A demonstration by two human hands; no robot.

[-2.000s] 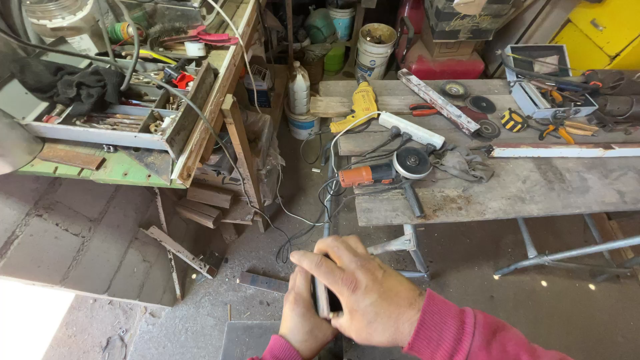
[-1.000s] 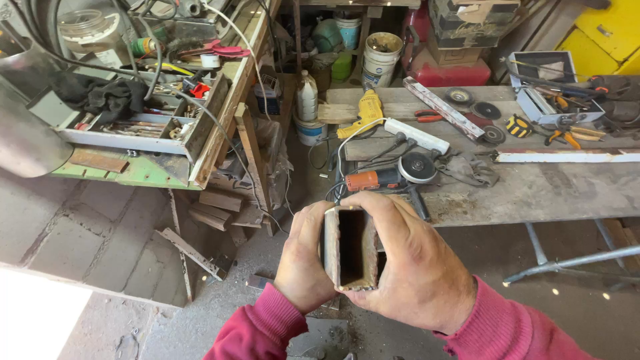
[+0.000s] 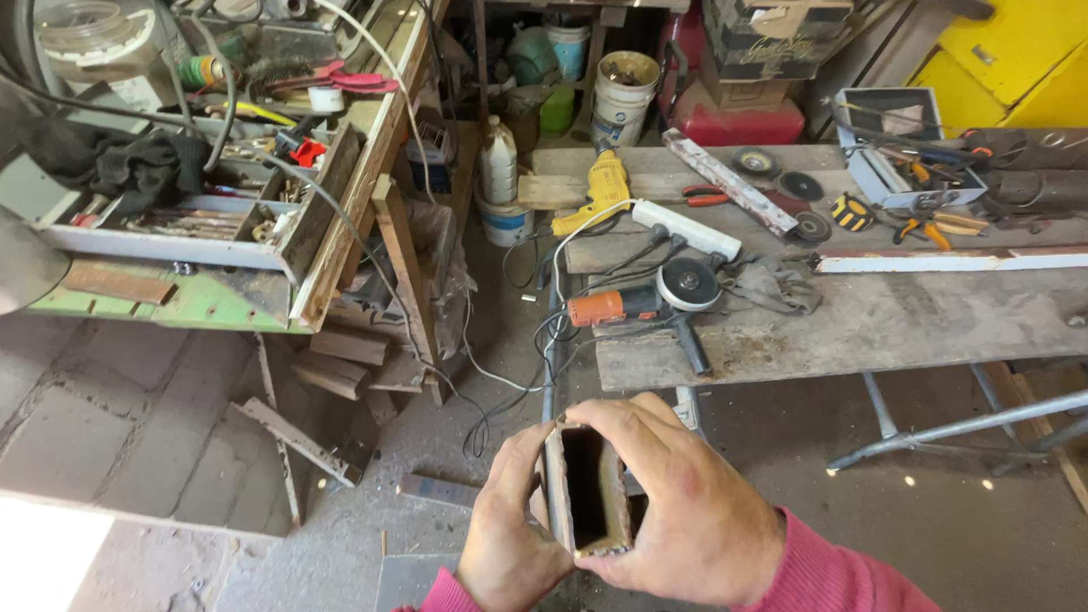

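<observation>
Both hands hold a rectangular metal tube [image 3: 557,497], its rough-edged open end facing me. My left hand [image 3: 514,518] grips its left side, and my right hand [image 3: 680,501] wraps its right side with the fingers over the top edge. Beyond the hands, an orange angle grinder [image 3: 599,308] lies on the plank bench [image 3: 850,331], beside a white power strip [image 3: 687,229]. A yellow drill [image 3: 602,183] lies behind them. How far the tube extends below the hands is hidden.
At left, a divided tool tray [image 3: 170,242] sits on a green-edged workbench [image 3: 212,310]. Cables [image 3: 501,378] hang down between the benches. Metal trestle legs [image 3: 918,438] stand at right. A metal offcut [image 3: 438,490] lies on the floor. Buckets [image 3: 625,102] stand at the back.
Two seconds ago the hands were close together over the piece; now they are apart on its two sides, with its open end showing. Since one second ago the piece has turned slightly.
</observation>
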